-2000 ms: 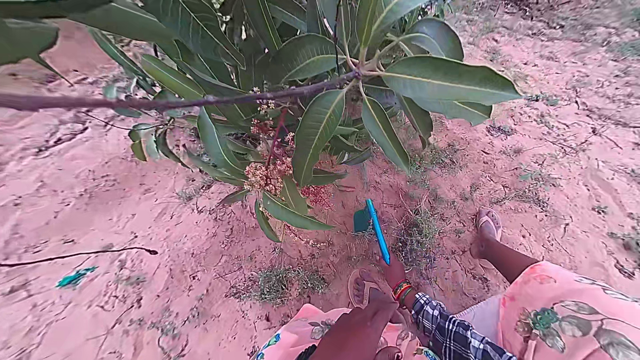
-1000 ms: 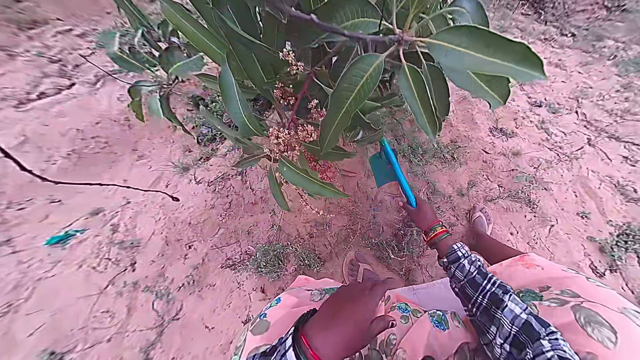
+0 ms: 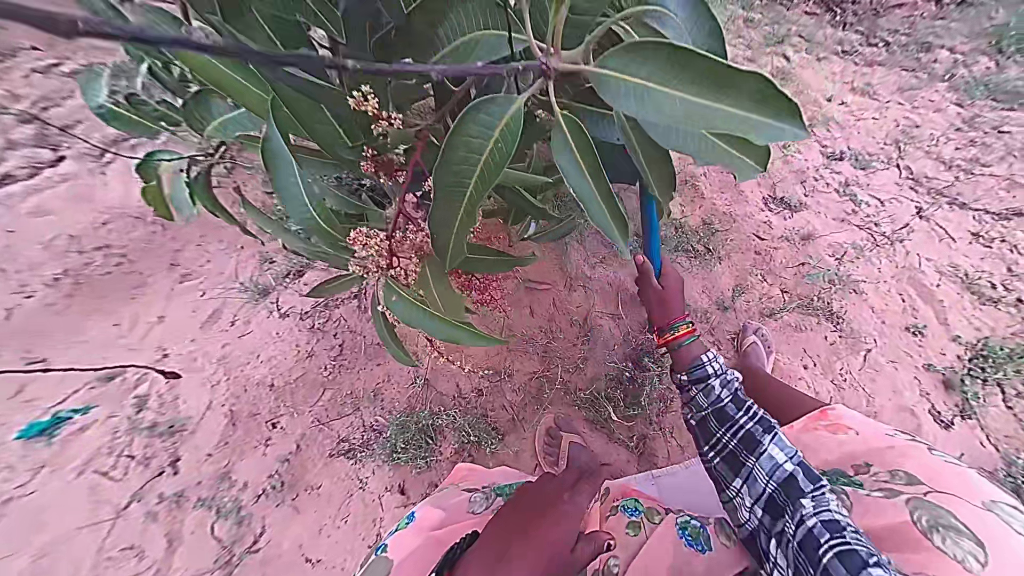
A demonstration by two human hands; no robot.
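My right hand, with bangles at the wrist and a checked sleeve, is closed around the blue handle of a tool. The tool's dark flat head is mostly hidden behind the leaves of a mango branch. Clusters of small pale and reddish flowers hang from the branch, left of the handle. My left hand rests low over the pink floral skirt, holding nothing that I can see; its fingertips are near the sandalled foot in view.
Reddish bare soil with low weeds lies below. A thin twig and a green scrap are at the left. My sandalled feet stand apart. The leafy branch crosses the top of the view.
The tool in my right hand has moved up behind the leaves; a second ago its green-blue head showed beside them. The left hand stays low over the skirt.
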